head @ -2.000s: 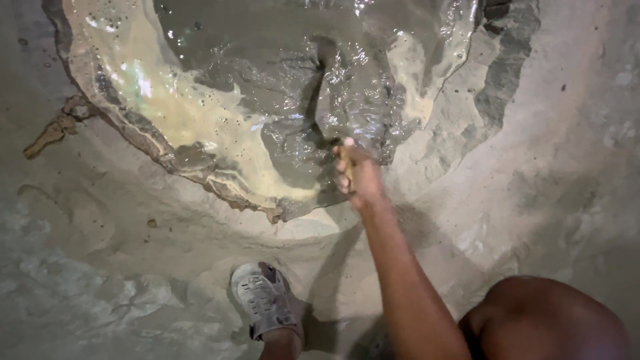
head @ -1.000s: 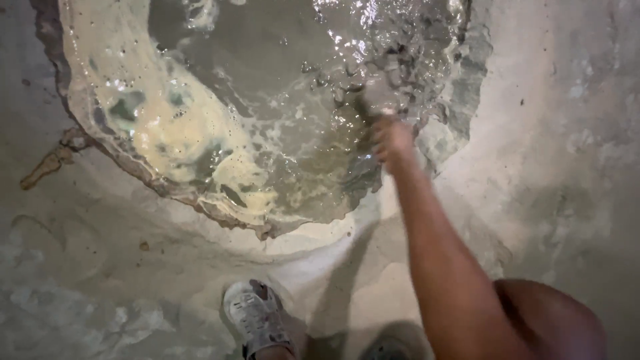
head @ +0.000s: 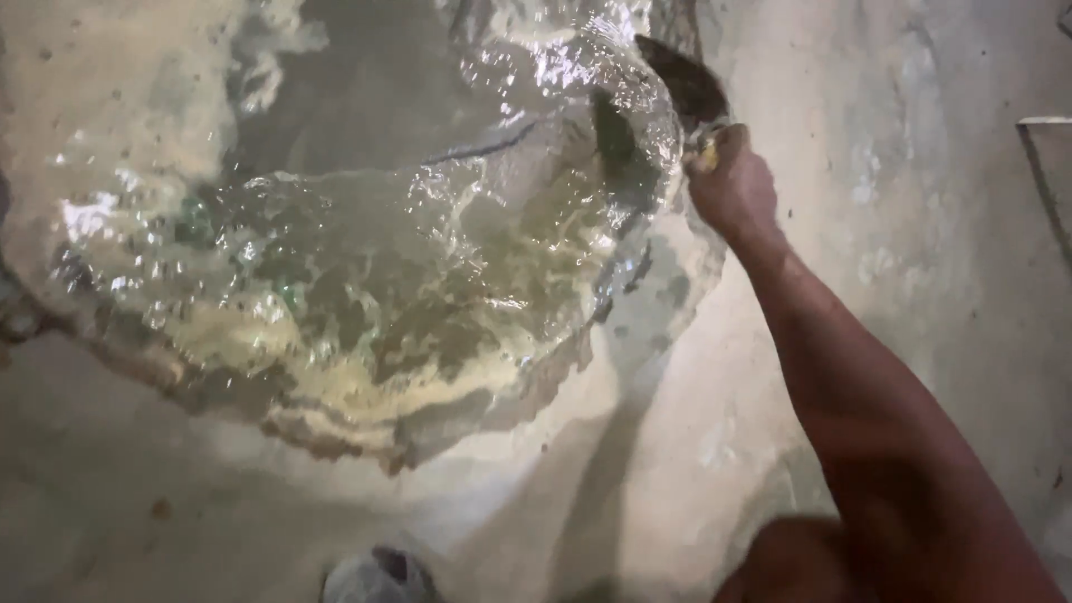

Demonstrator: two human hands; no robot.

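Observation:
My right hand is closed around the end of a dark, wet, curved tool, whose kind I cannot tell. The tool points up and left from my fist, over the right rim of a round pit of murky liquid. Pale yellowish froth floats along the near and left sides, and the liquid ripples and glints below the tool. The tool's dark shadow or reflection shows on the liquid to its lower left. My left hand is out of the frame.
A rough, crusted rim borders the pit. Pale, smooth ground surrounds it. My shoe stands at the bottom edge, and my knee is at the lower right. A thin straight edge shows at the far right.
My right hand has moved right, from over the liquid to the pit's right rim. The tool's dark end now shows out of the liquid. The view has shifted closer.

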